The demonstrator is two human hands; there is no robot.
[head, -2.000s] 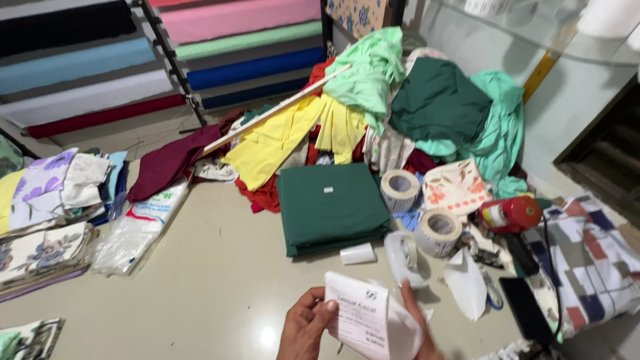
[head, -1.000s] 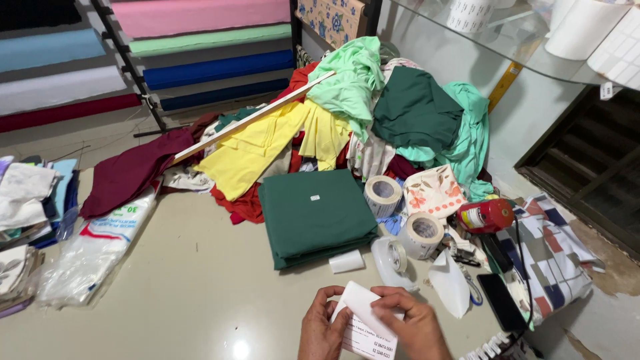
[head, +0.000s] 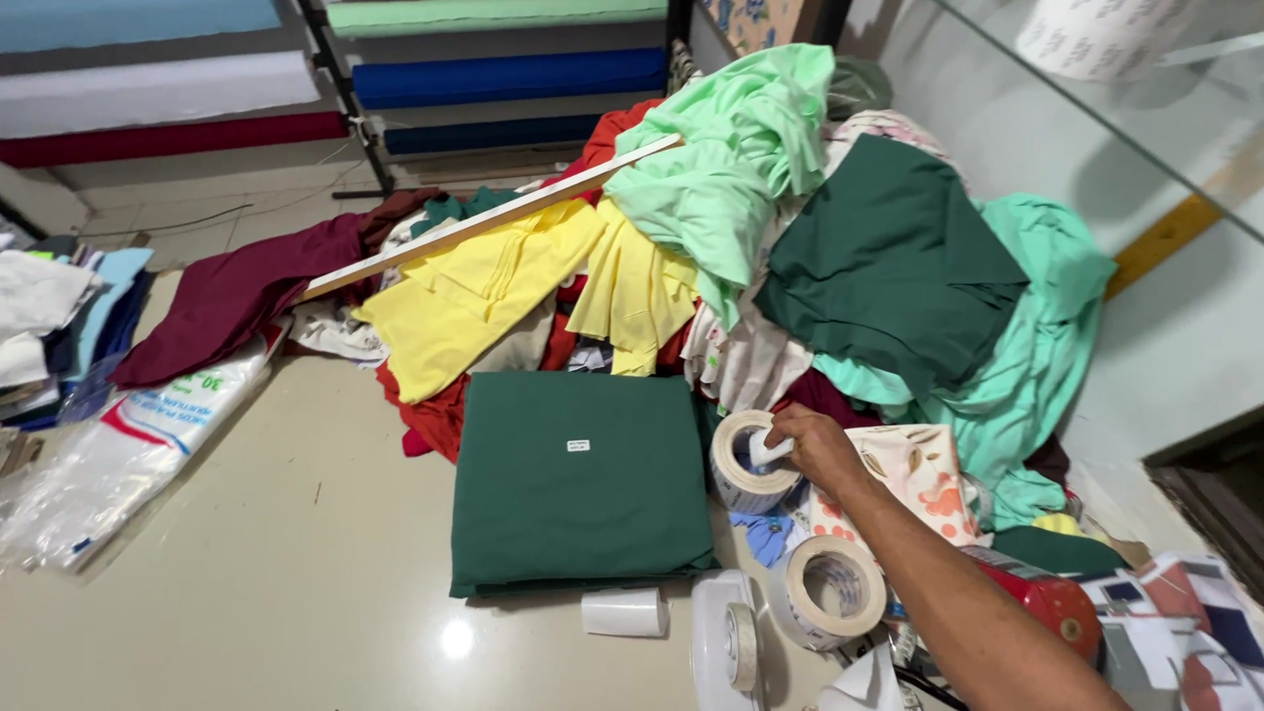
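Observation:
My right hand (head: 822,446) reaches in from the lower right and pinches a small folded white paper (head: 770,448) at the mouth of the upper label roll (head: 736,486). Part of the paper lies inside the roll's core. Left of the roll is a folded dark green cloth (head: 583,494) with a small white label (head: 578,445) on top. A second label roll (head: 828,592) stands below my forearm. Beside it lies a clear plastic tape dispenser (head: 726,642), and a curled white paper piece (head: 624,612) rests below the green cloth. My left hand is out of view.
A heap of mint (head: 731,148), yellow (head: 474,296) and dark green fabric (head: 889,267) lies behind, with a long wooden strip (head: 494,215) across it. Plastic packaging (head: 138,454) is at left. A red object (head: 1047,602) is beside my forearm. A glass shelf edge (head: 1086,128) juts in at upper right.
Both hands held the white paper near the bottom of the view. It is now folded small in my right hand, at the upper label roll; my left hand has left the view.

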